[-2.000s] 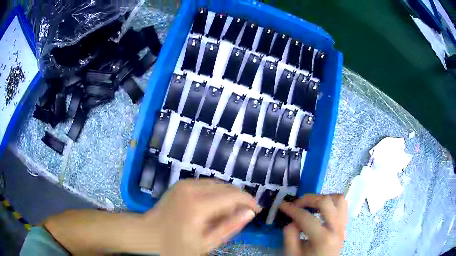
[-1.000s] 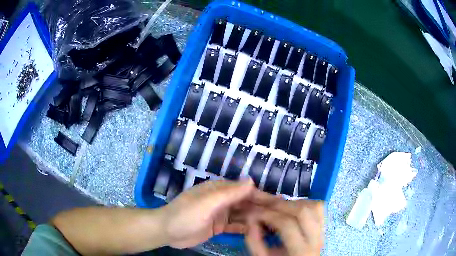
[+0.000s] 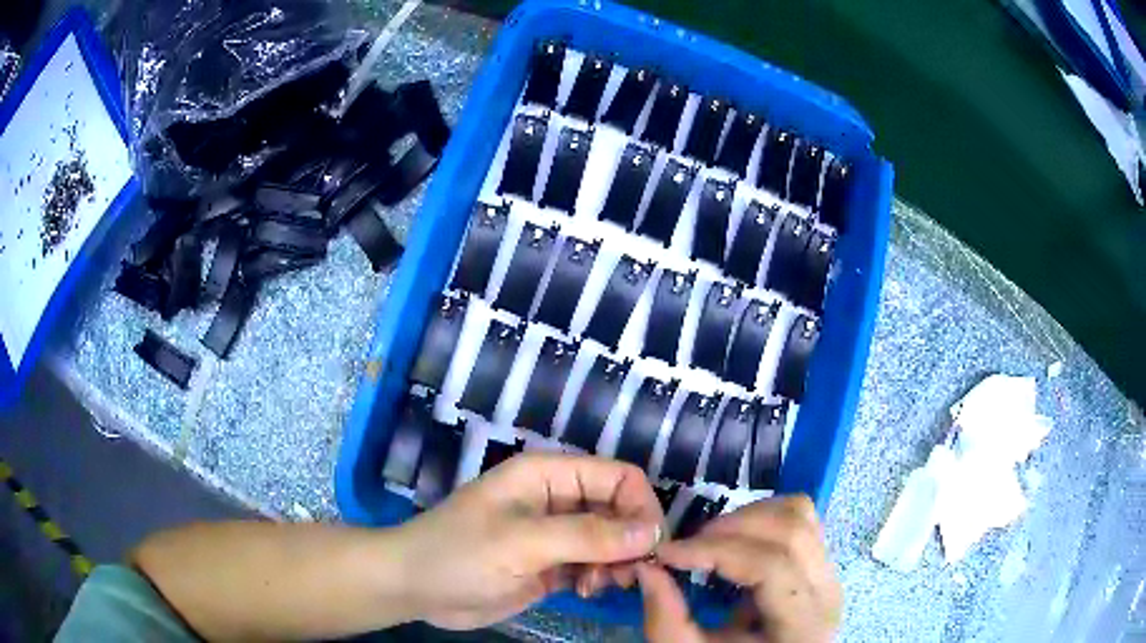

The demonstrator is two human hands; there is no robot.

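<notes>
Black curved plastic parts lie in slanted rows on white liner strips in a large blue tray, most with a bright dot at the upper end. My left hand is over the tray's near edge, thumb and forefinger pinched on what looks like a tiny metal insert. My right hand meets it fingertip to fingertip; whether it grips the insert too cannot be told. The hands hide the tray's nearest row in part.
A loose heap of black parts lies left of the tray, below a clear plastic bag. At far left is a shallow blue-rimmed tray with a speckled pile of tiny pieces. A torn white sheet lies at right.
The hands have come up from the near row of the tray; their fingers, cupped together one second ago, now meet at the tips. The view has shifted, so the tray sits further right.
</notes>
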